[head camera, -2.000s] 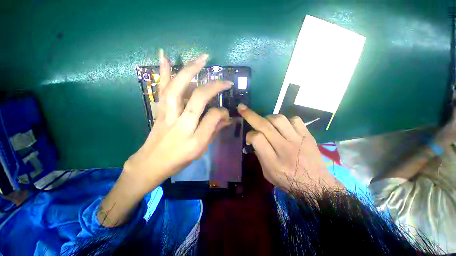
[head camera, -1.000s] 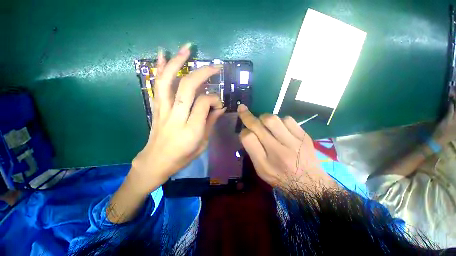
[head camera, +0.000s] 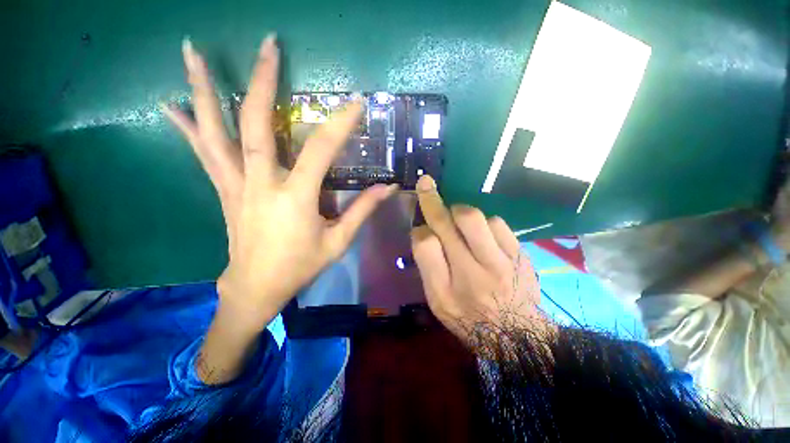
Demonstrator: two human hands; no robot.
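The open tablet lies on the green bench in front of me, its circuit board at the far end and its grey-silver panel nearer me. My left hand is spread wide over the left side, fingers apart and holding nothing; its thumb tip is near the board's near edge. My right hand is at the tablet's right side, its index fingertip on the dark area right of the board, the other fingers curled. Whether anything is under that fingertip cannot be seen.
A white backing sheet with a black block at its near end lies tilted to the right on the green bench. A blue bin is at the left edge. Another person's forearm and cream sleeve are at the right.
My left hand has opened from curled fingers to a wide spread and moved left, uncovering more of the board. My right index finger stays at nearly the same spot on the tablet.
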